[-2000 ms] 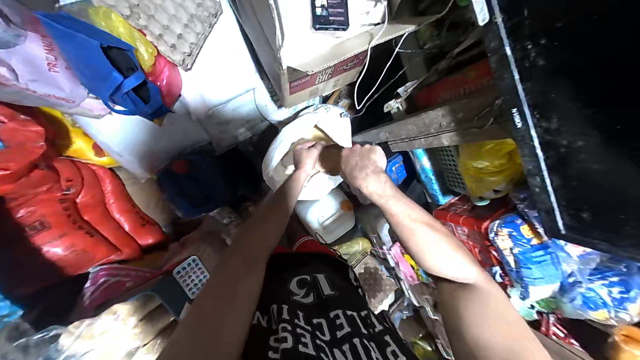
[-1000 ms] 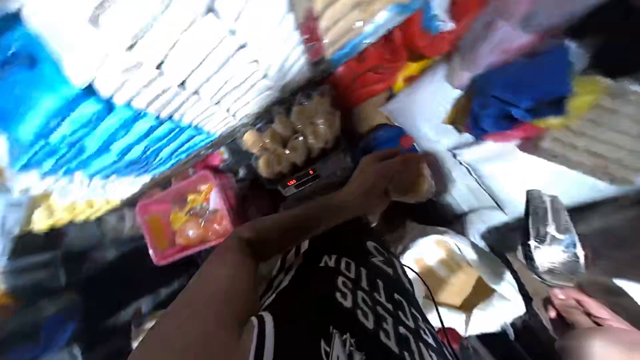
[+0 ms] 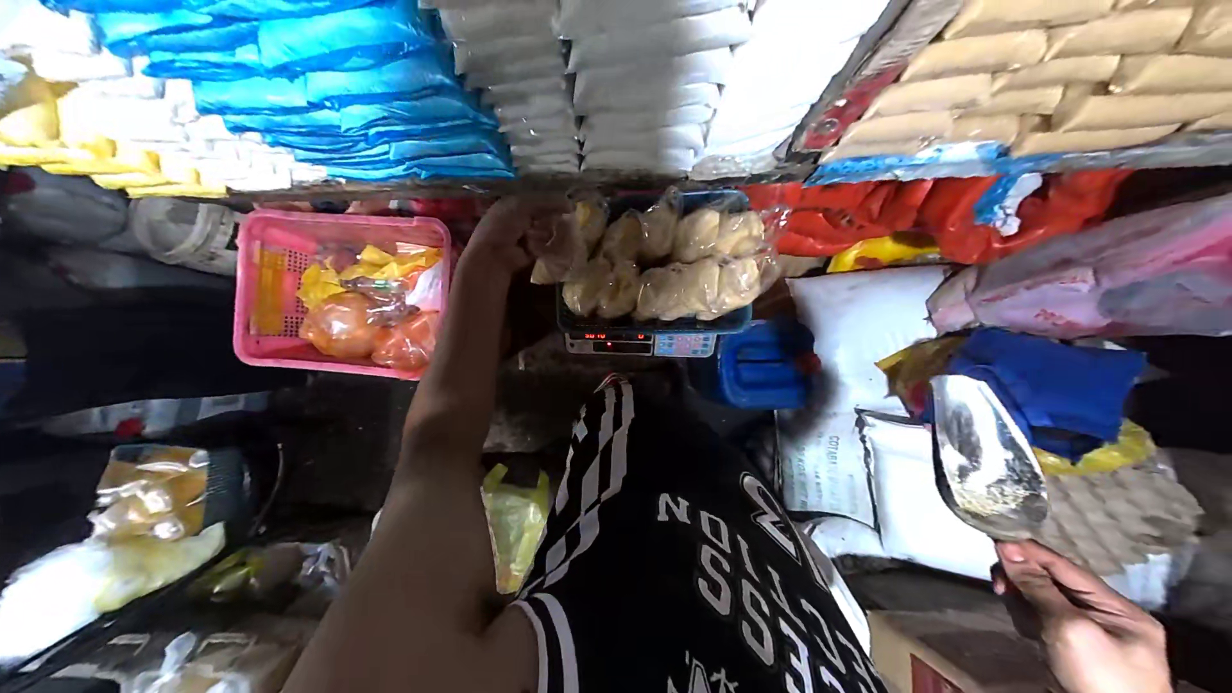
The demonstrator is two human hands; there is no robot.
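My left hand (image 3: 520, 231) reaches to the left end of a dark tray (image 3: 654, 325), its fingers dim around a filled clear plastic bag (image 3: 558, 243). Several clear bags of pale tan contents (image 3: 707, 265) lie in two rows in that tray. The tray sits on a digital scale (image 3: 640, 344) with lit red digits. At the lower right, my right hand (image 3: 1088, 611) grips the handle of a shiny metal scoop (image 3: 987, 457). The scoop's bowl points up and away from me, with some pale residue near its base.
Stacked blue packs (image 3: 346, 87), white packs (image 3: 645, 77) and tan packs (image 3: 1049, 77) line the far shelf. A pink basket (image 3: 342, 366) with bagged goods stands left of my arm. Right of the scale are a blue container (image 3: 765, 366), white sacks (image 3: 857, 327) and egg trays (image 3: 1116, 510).
The view has swung toward the shelf and scale. My hands were together over a white sack's opening; now they are far apart. My left hand has moved with a filled bag to the tray.
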